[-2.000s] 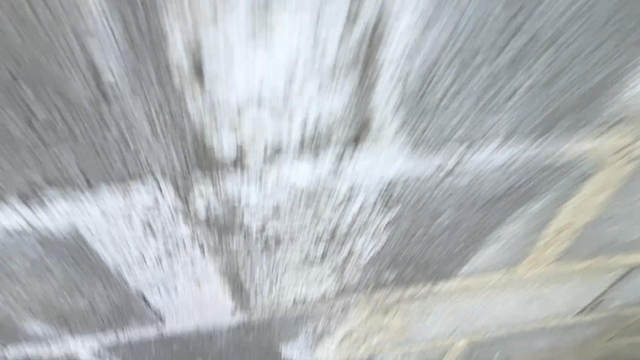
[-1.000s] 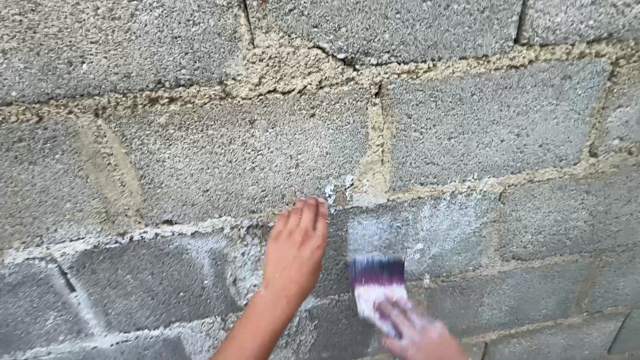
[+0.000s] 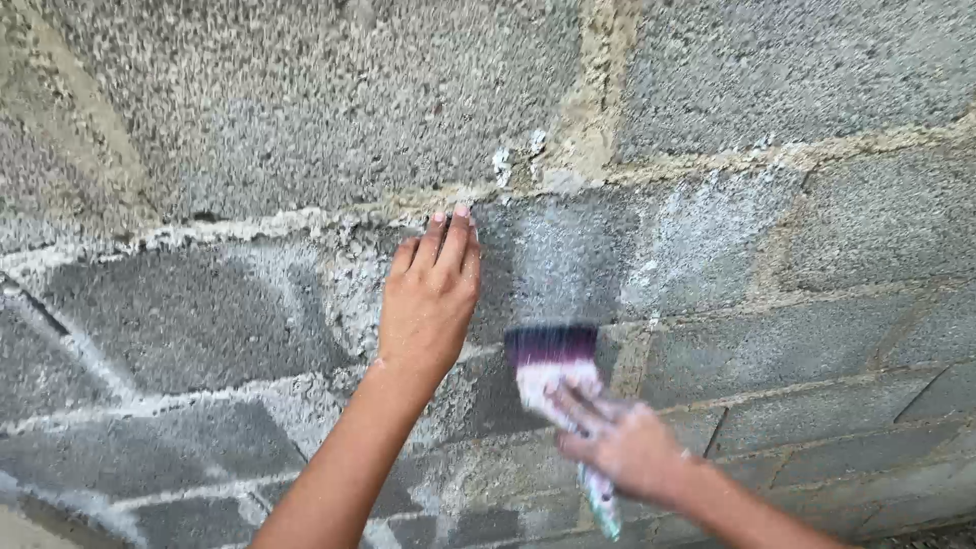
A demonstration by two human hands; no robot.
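My left hand (image 3: 433,293) rests with its fingertips at a mortar joint of the grey concrete block wall (image 3: 320,114), holding nothing. To its right and lower, my right hand (image 3: 621,435) grips a wide paintbrush (image 3: 553,366) with dark purple bristles and a white-smeared ferrule. The brush points up, and its bristles are against the wall just below a whitish wet-looking patch (image 3: 568,263). White smears cover the fingers of my right hand, which is slightly blurred. The handle's lower end sticks out below that hand.
Rough tan mortar joints (image 3: 839,149) run between the blocks. White residue marks the joints (image 3: 191,396) at lower left, and white lumps (image 3: 503,164) cling above my left hand. A strip of rubble or ground (image 3: 945,534) shows at the bottom right corner.
Two seconds ago the view was blurred, with no hands showing. Since one second ago the view has come nearer the wall; the left hand remains at the joint and the right hand still holds the brush.
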